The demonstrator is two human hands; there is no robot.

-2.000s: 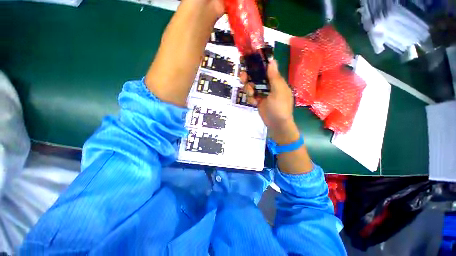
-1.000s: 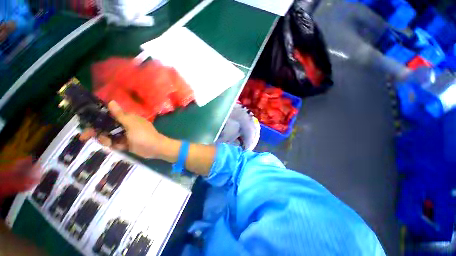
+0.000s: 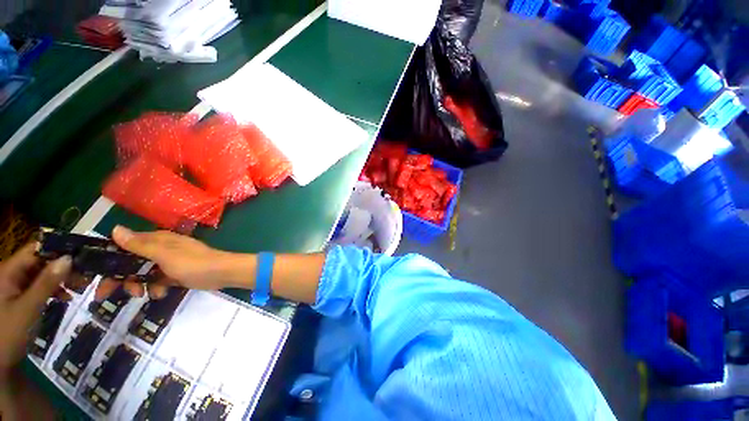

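Note:
Black circuit boards [image 3: 105, 256] are held together in a small stack above the upper end of the white sheet. My right hand [image 3: 168, 256] grips the stack's right end, thumb on top. My left hand [image 3: 29, 284], cut off by the left edge, has its thumb and fingers on the left end. Below, several circuit boards [image 3: 112, 374] lie in rows on the white sheet [image 3: 226, 337]. The sheet's left part is cut off by the picture's edge.
Red bubble wrap [image 3: 209, 160] lies beyond my right hand, beside a blank white sheet [image 3: 287, 115]. White stacked trays [image 3: 176, 25] stand at the back. Beside the bench are a white bin [image 3: 382, 220], a blue crate [image 3: 427, 226] of red wrap and a black bag [image 3: 456, 90].
The view has swung right towards the floor. The long red wrap has come off the boards in my right hand. My left hand now touches the boards, with no wrap seen in it.

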